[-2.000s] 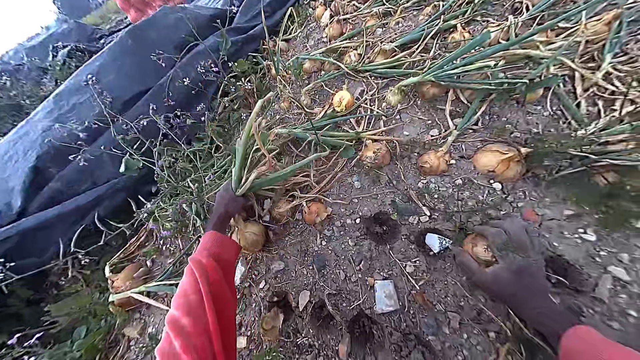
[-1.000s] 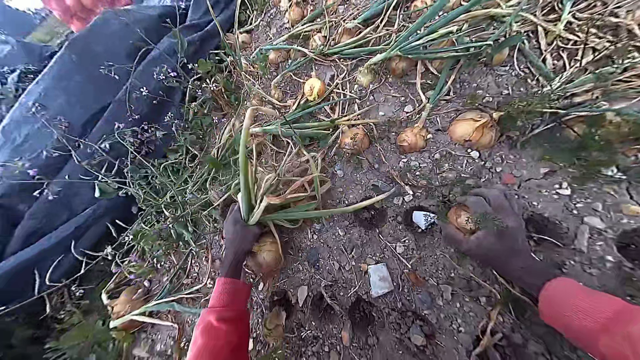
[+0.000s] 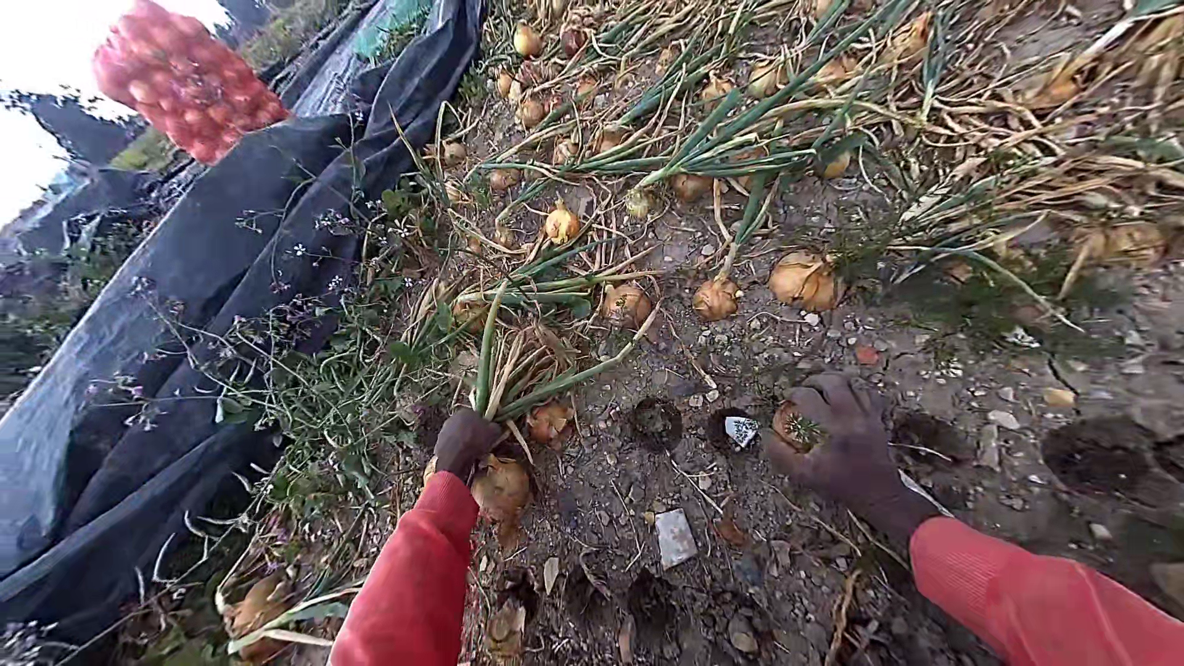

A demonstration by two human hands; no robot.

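My left hand (image 3: 467, 442) is closed around a bunch of green and dry onion stalks (image 3: 518, 375). A large brown onion (image 3: 502, 488) lies just below that hand, and another onion (image 3: 549, 421) is close to its right. My right hand (image 3: 832, 439) rests low over the soil with its fingers around a brown onion (image 3: 794, 426), whose root end faces up. Left of the right hand, a pale stone-like piece (image 3: 740, 430) sits in a small hole. The roots' soil and the thumb partly hide the held onion.
Many onions with leaves (image 3: 712, 153) cover the ground ahead. Dark sheeting (image 3: 213, 268) runs along the left, beside flowering weeds (image 3: 296, 370). A red net sack of onions (image 3: 185, 83) stands at the upper left. A flat pale stone (image 3: 675, 538) and several holes dot the soil.
My left hand still holds the stalks, whose leaves have shifted. My right hand remains around its onion. The view has moved, and more of the red sack shows.
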